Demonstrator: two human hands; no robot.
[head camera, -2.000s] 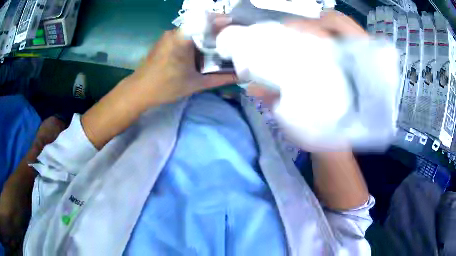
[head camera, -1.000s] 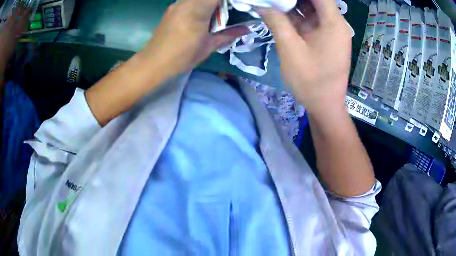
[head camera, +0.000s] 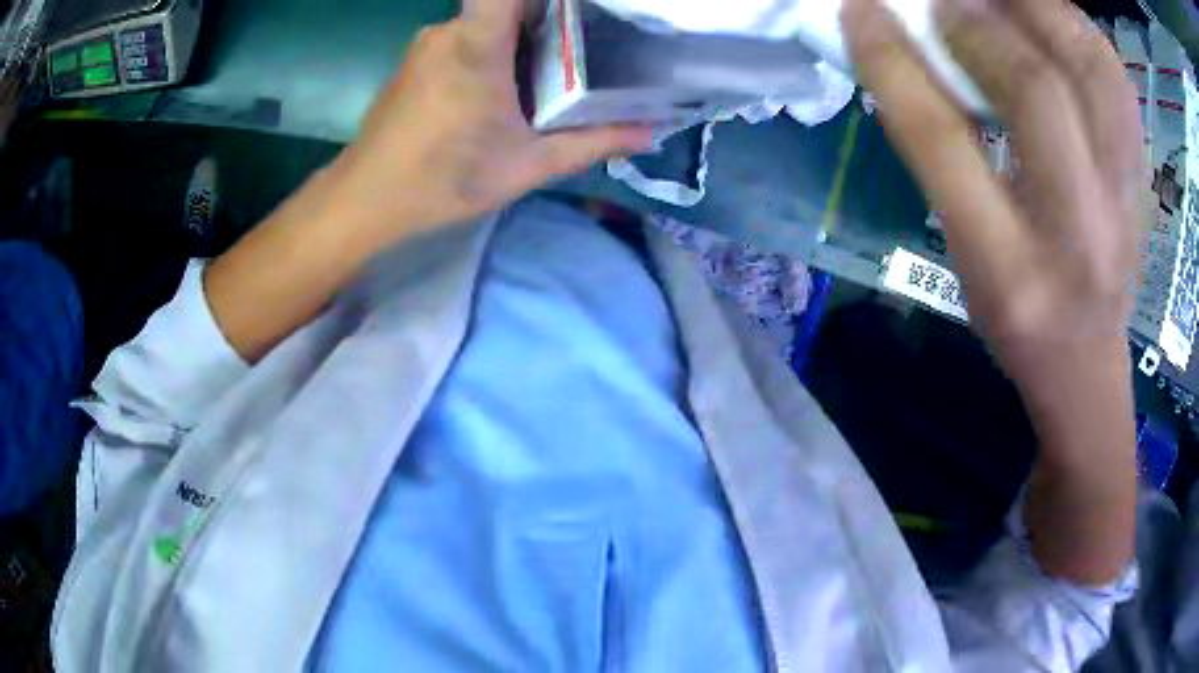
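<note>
My left hand (head camera: 473, 125) is closed around the near left end of a retail box (head camera: 671, 86) at the top centre, thumb along its lower edge. The box shows a grey face and a white end with a red stripe; its far part is cut off by the top edge. White straps (head camera: 802, 24) lie along the top of the box and reach my right hand (head camera: 1032, 171). That hand is blurred at the upper right, with a white strap between its fingers. A loose white strap loop (head camera: 677, 188) hangs below the box.
A scale (head camera: 112, 55) with green displays stands at the upper left of the green table (head camera: 296, 66). Waiting cartons (head camera: 1164, 171) stand at the right, partly behind my right hand. A station label (head camera: 924, 280) is on the table edge. Pale pieces (head camera: 756, 270) lie below it beside a blue bin (head camera: 810, 322).
My right hand has moved right, away from my left hand, and now covers most of the waiting cartons. More of the box shows. The neighbour's arm at the upper left is mostly gone from view.
</note>
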